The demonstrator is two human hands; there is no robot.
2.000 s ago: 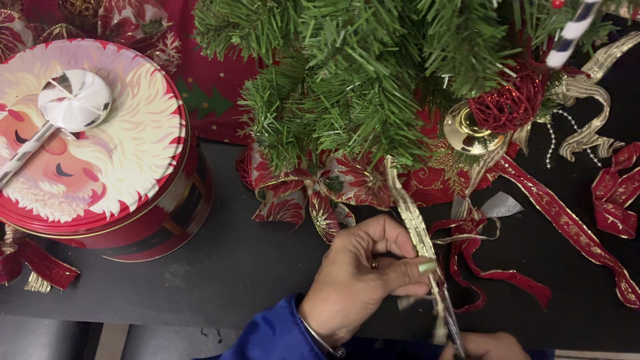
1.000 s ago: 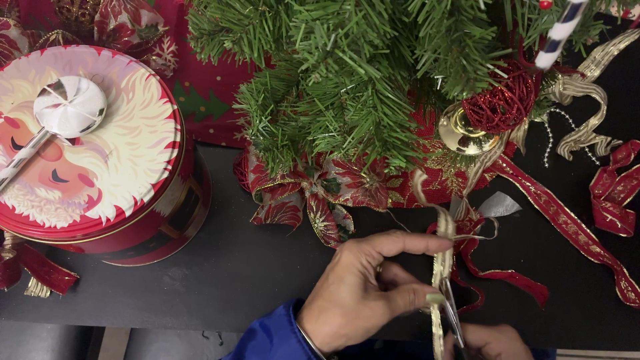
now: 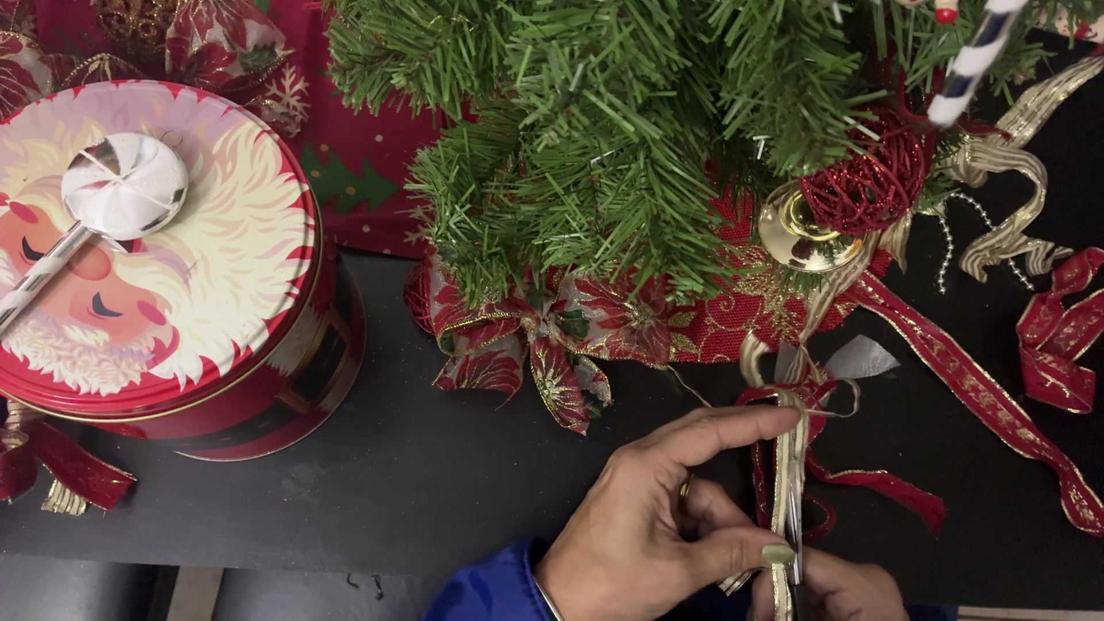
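Note:
My left hand [image 3: 664,517] pinches a gold wired ribbon [image 3: 787,457] between thumb and index finger, close to the table's front edge. Behind and below it, my right hand [image 3: 841,591] grips scissors [image 3: 795,526], whose blades lie lengthwise along the ribbon. The handles are mostly hidden. Just beyond the hands, a red ribbon bow [image 3: 802,392] with gold strands hangs by the artificial Christmas tree [image 3: 586,147]. A gold bell [image 3: 802,228] and a red glittery ball [image 3: 871,177] rest at the tree's lower right.
At left stands a round Santa tin [image 3: 233,405] with a white and silver lollipop ornament [image 3: 129,185] on its lid. A poinsettia ribbon bow [image 3: 552,336] lies under the branches. Red ribbon [image 3: 975,388], gold ribbon [image 3: 1005,207] and a bead string [image 3: 944,250] spread over the black table at right.
My left index finger has stretched out along the gold ribbon, which now runs straighter toward me. The scissors have stayed beside the ribbon in my right hand.

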